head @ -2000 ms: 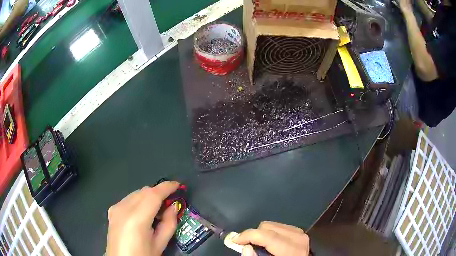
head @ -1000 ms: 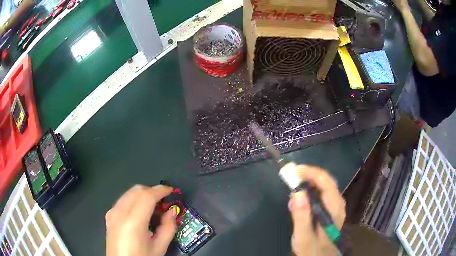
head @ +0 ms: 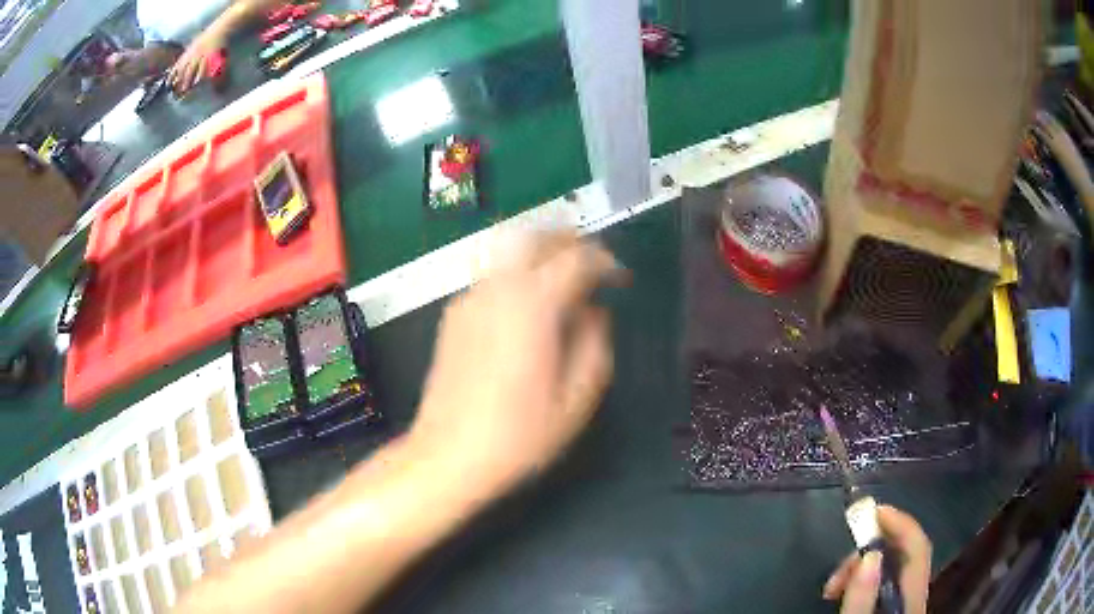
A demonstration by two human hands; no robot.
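My left hand [head: 516,348] is blurred and raised over the bench near the belt's pale edge; its fingers are apart and I see nothing in it. A phone board in its black case with a red part [head: 454,174] lies on the green belt beyond it. My right hand [head: 888,564], cut by the lower edge, is closed around the soldering iron [head: 861,518], its tip over the spattered solder mat [head: 768,438]. Stacked phone units [head: 300,372] lie left of my left hand.
The red carrier tray [head: 180,228] holds a yellow-edged phone [head: 282,198]. The white parts tray [head: 168,480] is at lower left. The red-taped tub [head: 768,266], cardboard-hooded fan [head: 918,144] and blue sponge [head: 1050,344] stand right of the post [head: 609,96]. Another person's hand [head: 196,60] is at upper left.
The view has swung left. My left hand has let go of the phone board and moved up toward the belt. A board with a red part now lies on the belt. The iron remains in my right hand.
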